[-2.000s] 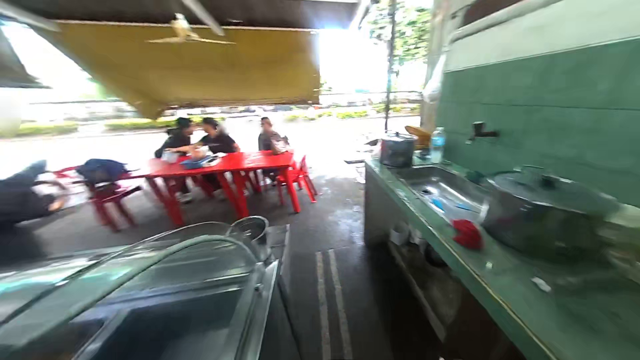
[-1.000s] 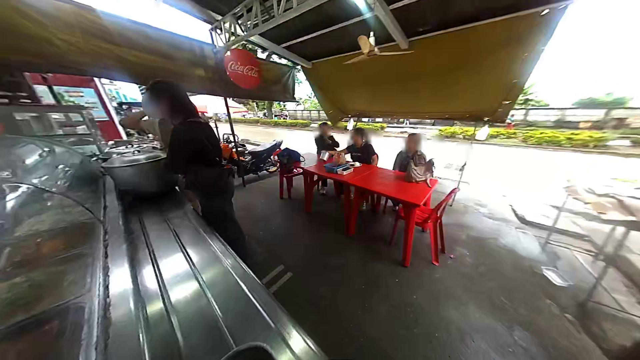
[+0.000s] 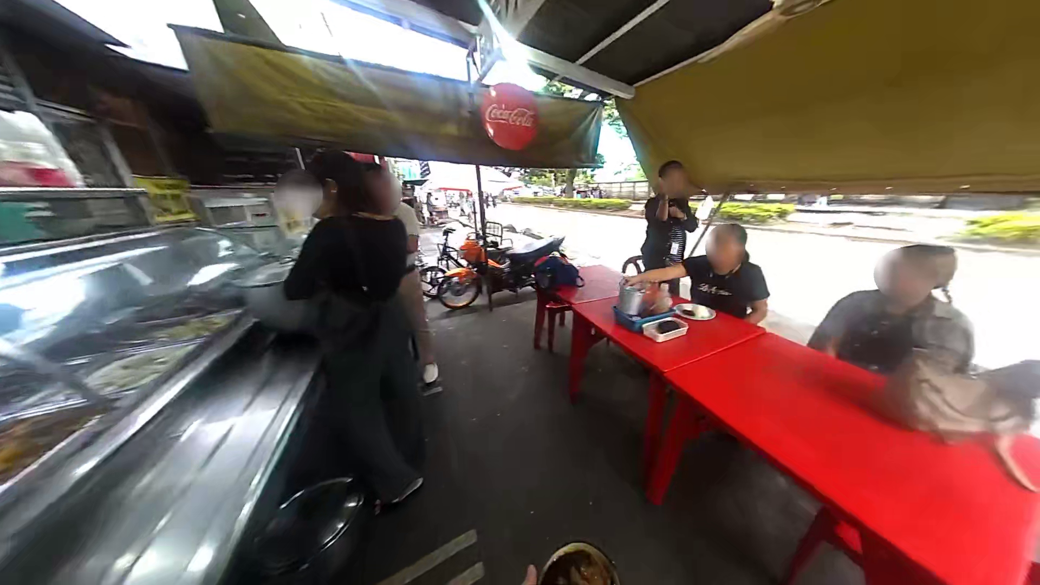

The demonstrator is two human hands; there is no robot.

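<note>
A fingertip, apparently of my left hand (image 3: pixel 530 576), shows at the bottom edge, against the left side of a round bowl (image 3: pixel 578 564) with brown food in it. The bowl is cut off by the frame and hangs over the dark floor, held at its side. The rest of that hand is hidden below the edge. My right hand is out of view.
Left, a steel counter (image 3: pixel 175 455) runs along a glass food case (image 3: pixel 97 325); a person in black (image 3: pixel 357 268) stands there by a pot. A black bin (image 3: pixel 313 524) is below. Right, people sit at red tables (image 3: pixel 812 406) with a blue tray (image 3: pixel 638 318) and a bag (image 3: pixel 951 394).
The view has swung left from the sink side to the counter and red tables. The bowl and fingertip have come into view. A person now stands behind the tables.
</note>
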